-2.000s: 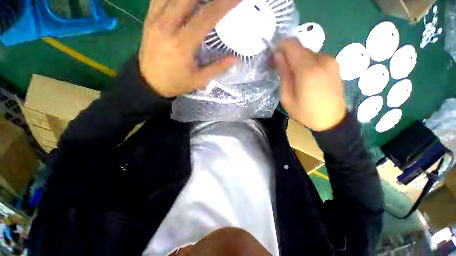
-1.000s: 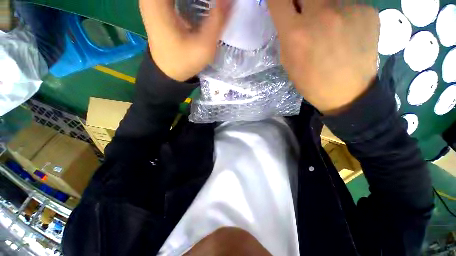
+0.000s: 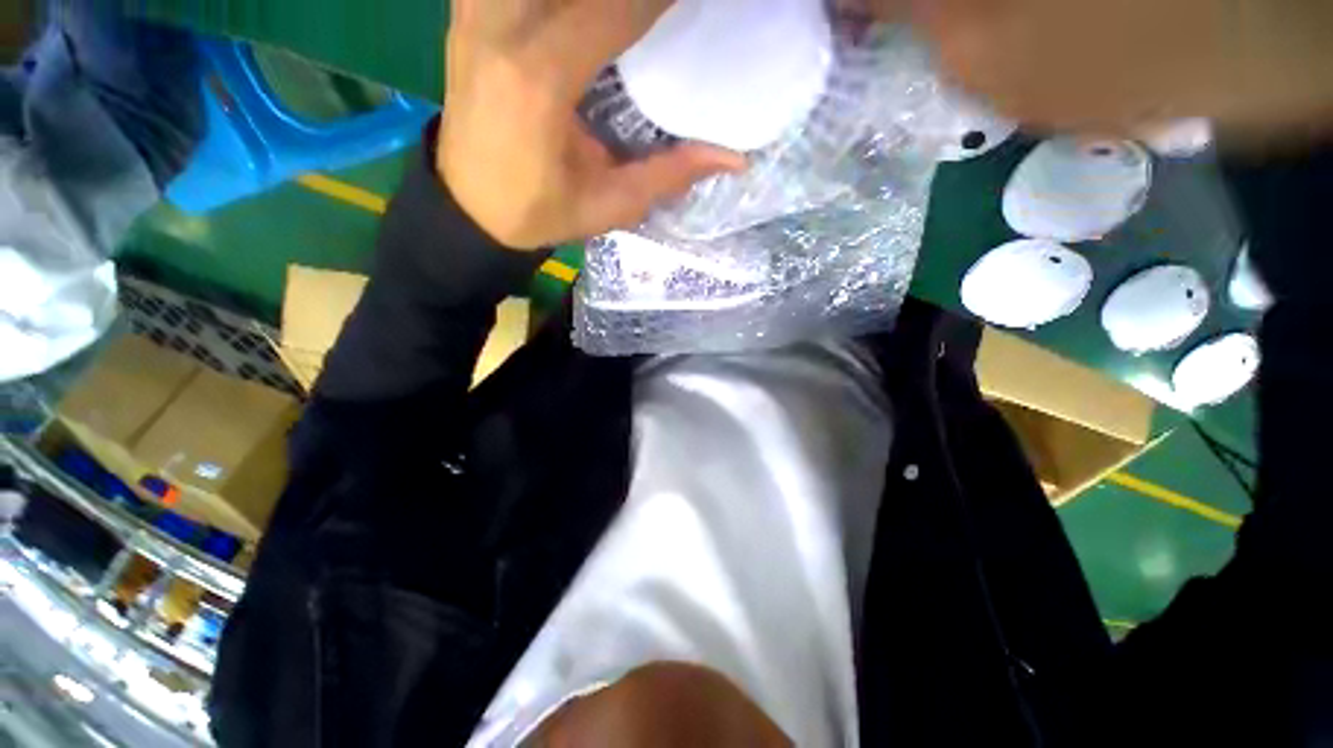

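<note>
A white finned lamp housing (image 3: 727, 76) with a smooth round white face is at the top centre, partly inside bubble wrap (image 3: 790, 263) that hangs down towards my lap. My left hand (image 3: 548, 124) holds the housing at its left side, thumb along the lower rim. My right hand (image 3: 1096, 59) is blurred and cut off by the top edge at the upper right; its fingertips lie near or beyond the housing's right side, and I cannot tell if they grip anything.
Several white cover discs (image 3: 1079, 187) lie on the green bench at the right. An open carton (image 3: 1075, 417) is below them. A blue stool (image 3: 278, 135) is at the upper left, with brown cartons (image 3: 198, 431) and a clear plastic bag (image 3: 51, 292) at the left.
My right hand has moved right and up, off the front of the housing, showing more of its white face. My left hand stays on the housing. The view has shifted.
</note>
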